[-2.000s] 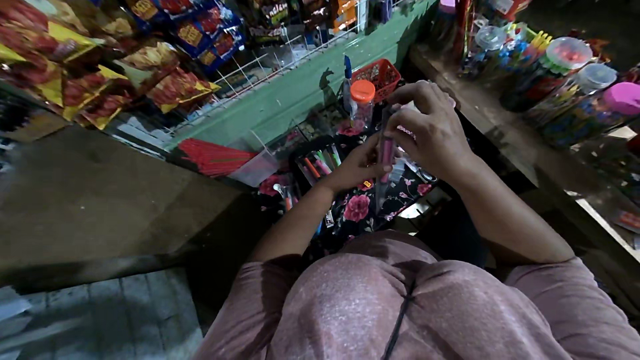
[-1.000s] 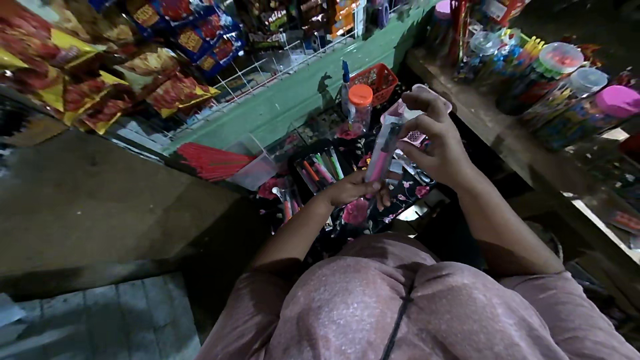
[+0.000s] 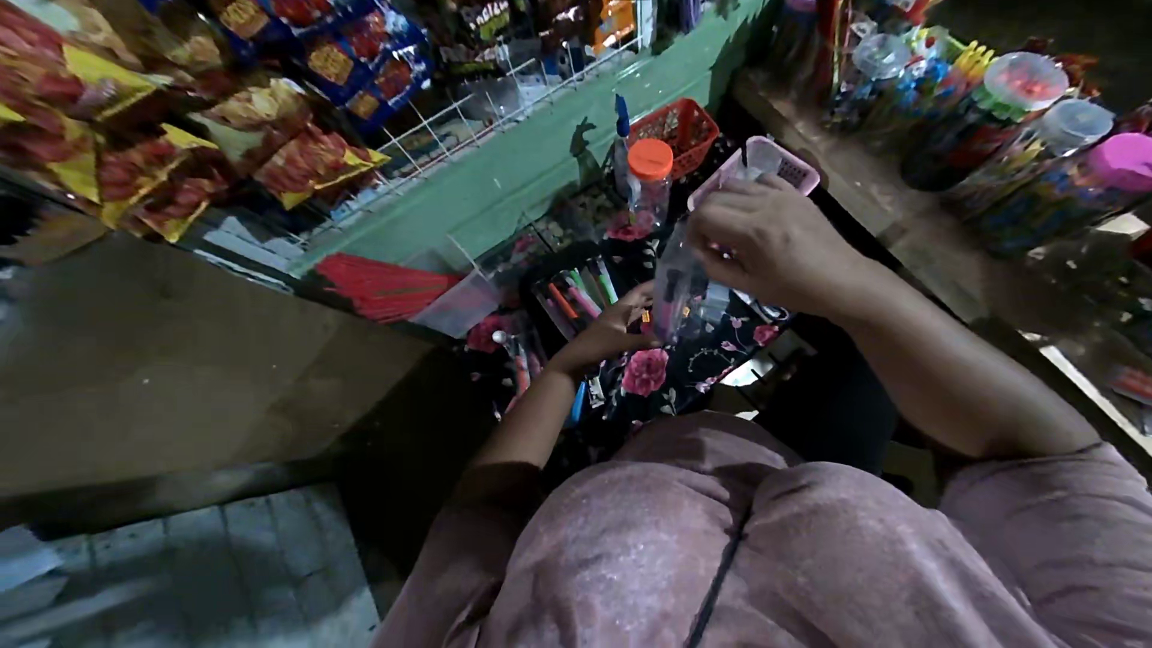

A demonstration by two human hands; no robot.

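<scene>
My right hand (image 3: 751, 238) pinches the upper part of a clear plastic bag (image 3: 677, 283) with something pinkish inside. My left hand (image 3: 612, 335) is at the lower end of the same bag; its fingertips are partly hidden, so its hold is unclear. Left of the bag, several pens and markers (image 3: 576, 292) stand in a dark holder on a black flowered cloth (image 3: 645, 372). Just behind are a clear jar with an orange lid (image 3: 651, 160) and a red plastic basket (image 3: 681, 135). A pink plastic basket (image 3: 796, 171) lies partly behind my right hand.
Snack packets (image 3: 315, 162) hang at the upper left beside a white wire rack (image 3: 450, 121) on a green wooden panel (image 3: 540, 148). A bundle of red sticks or straws (image 3: 387, 286) juts out left of the cloth. Lidded jars (image 3: 1062, 130) line the wooden shelf (image 3: 909, 216) at right.
My right hand has moved up and away from my left, and the bag now hangs between them. The pink basket, mostly hidden before, shows more behind my right hand.
</scene>
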